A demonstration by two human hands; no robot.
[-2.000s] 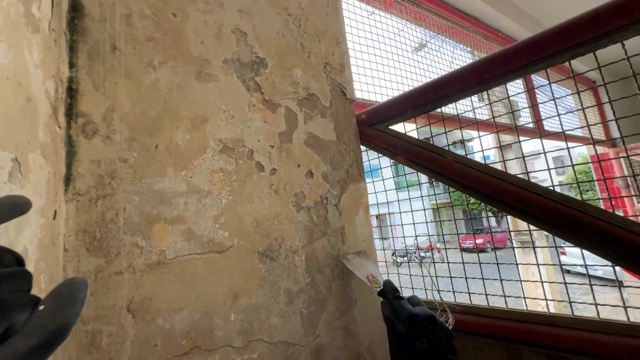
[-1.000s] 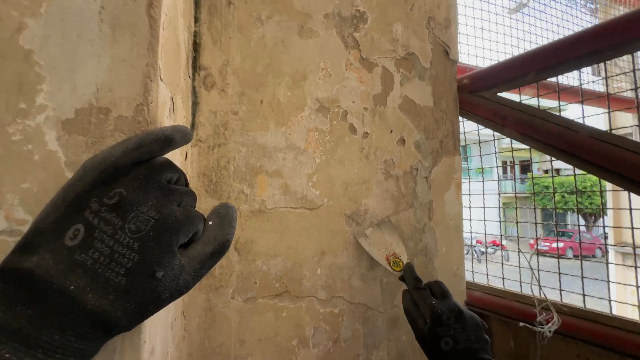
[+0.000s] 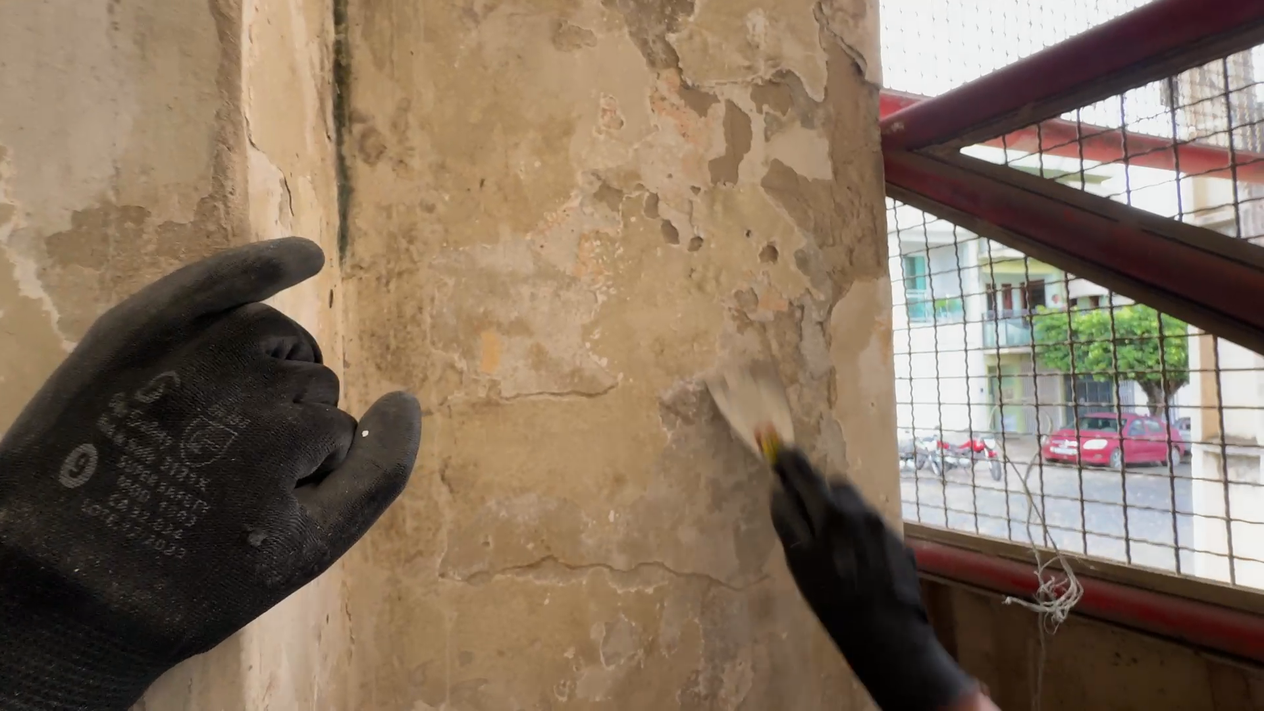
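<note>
My right hand (image 3: pixel 854 563), in a black glove, grips a putty knife (image 3: pixel 752 405) whose handle is mostly hidden in the fist. Motion blurs the blade, which lies against or close over the peeling plaster wall (image 3: pixel 553 454). Flaked patches and cracks mark the plaster around it. On the left, my left hand (image 3: pixel 227 444) is raised in a black glove that bears pale print. Its index finger and thumb are apart, the other fingers are curled, and nothing shows in it.
A dark vertical stain (image 3: pixel 343 128) runs along the wall's inner corner at left. Red metal bars (image 3: pixel 1066 222) and wire mesh (image 3: pixel 1066 395) stand right of the wall. Tangled string (image 3: pixel 1052 592) hangs at the lower bar. Outside is a red car (image 3: pixel 1114 439).
The view has swung left since the oldest frame. My left hand has come farther into view from the left edge. Since one second ago, the putty knife has moved slightly up the wall.
</note>
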